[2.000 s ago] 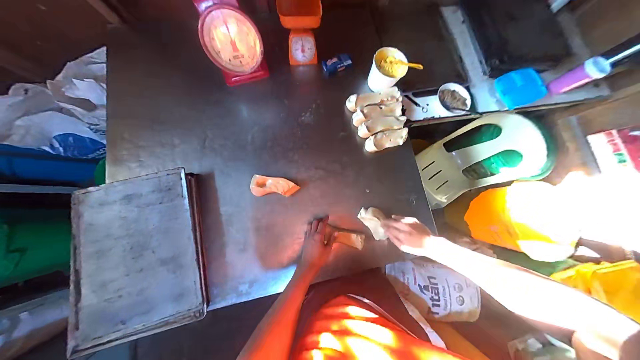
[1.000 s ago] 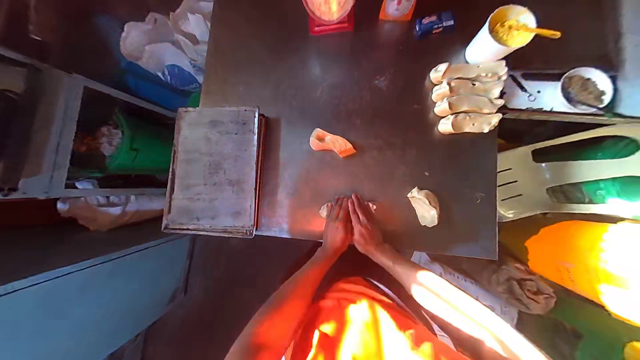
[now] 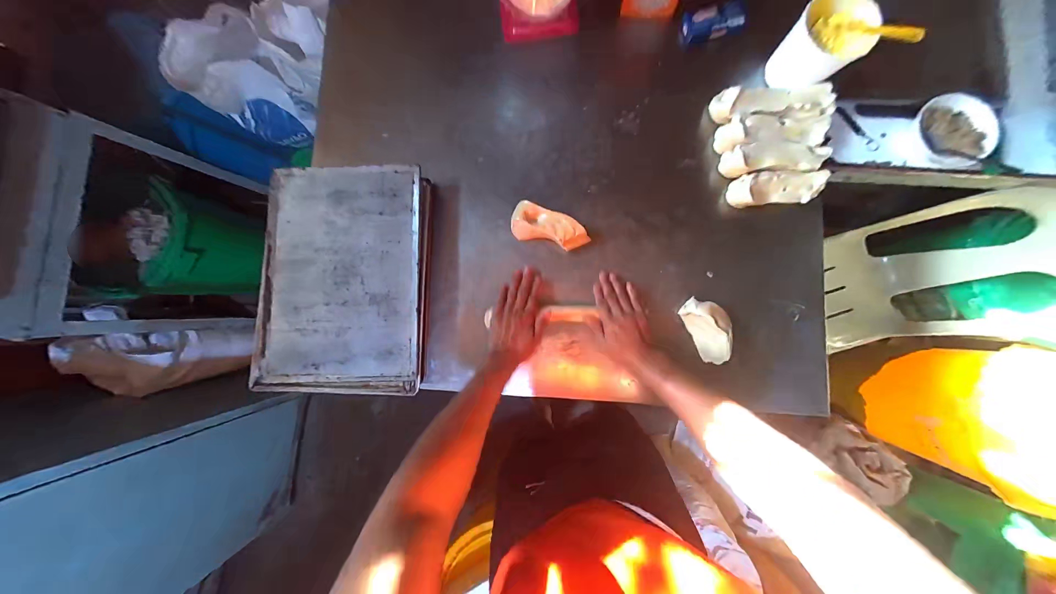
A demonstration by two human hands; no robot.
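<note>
A thin roll of dough [image 3: 569,313] lies near the front edge of the dark table [image 3: 643,173]. Flat on its left part, fingers extended, rests my left hand [image 3: 517,318]; my right hand [image 3: 620,320] lies flat on its right part. Neither hand grips it. Beyond them is a folded piece of dough [image 3: 549,225], orange in the light. Another pale dough piece [image 3: 707,330] sits to the right of my right hand. Several dough pieces [image 3: 775,148] lie side by side at the table's right edge.
Stacked metal trays [image 3: 342,276] occupy the table's left side. At the back right stand a white container [image 3: 825,45] with yellow contents and a yellow utensil, and a bowl [image 3: 957,128]. A scale [image 3: 539,21] is at the back. A plastic chair [image 3: 858,272] stands right of the table.
My hands, together on the dough one second ago, have moved apart along it. The dough under them is now a longer, thin roll. The other dough pieces have stayed in place.
</note>
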